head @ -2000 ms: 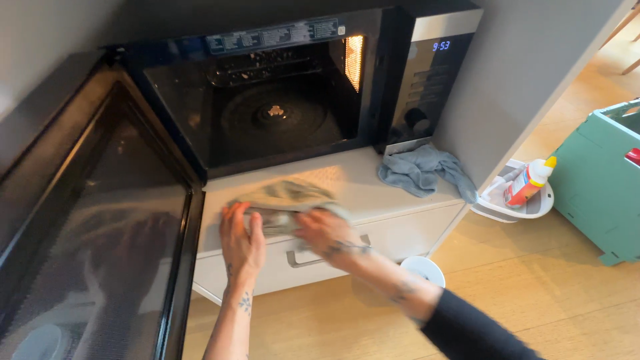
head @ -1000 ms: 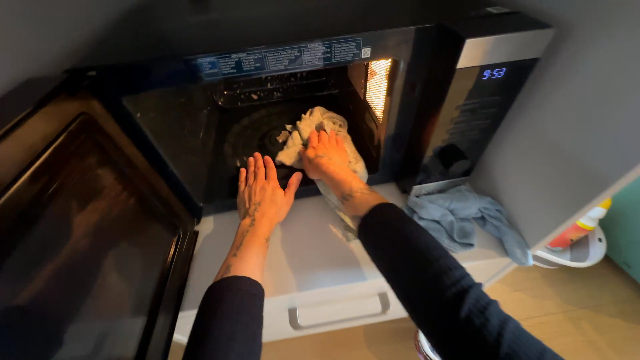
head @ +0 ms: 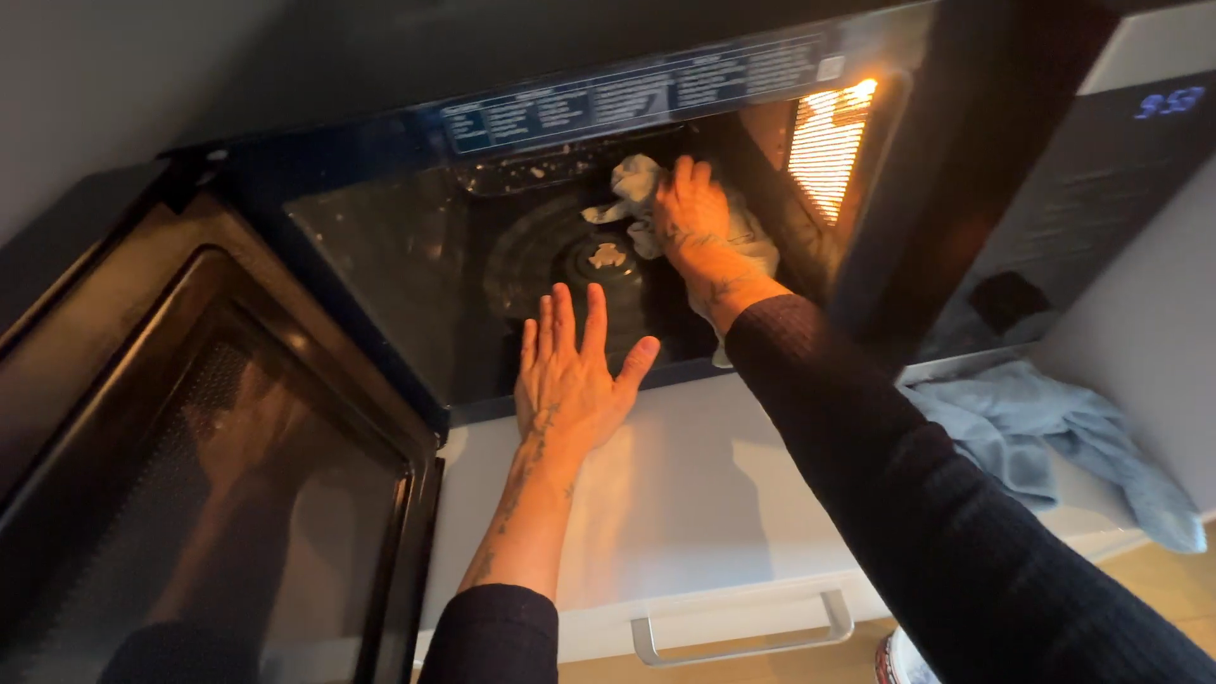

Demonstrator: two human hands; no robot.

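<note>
My right hand reaches into the lit cavity of a microwave oven and presses a pale, crumpled cloth against the cavity floor toward its back right. Part of the cloth trails out under my wrist to the front edge. Spread flat with its fingers apart, my left hand lies at the cavity's front edge and holds nothing. Just beyond its fingertips the turntable coupler shows in the middle of the floor.
The open microwave door stands at the left. Right of my arm, a blue-grey cloth lies on the white cabinet top, below the control panel. A drawer handle juts out below, and a white container stands near the floor.
From the cabinet top, the pale cloth and my right hand have moved into the cavity, then farther toward its back right. My left hand has gone from the cloth to the cavity's front edge.
</note>
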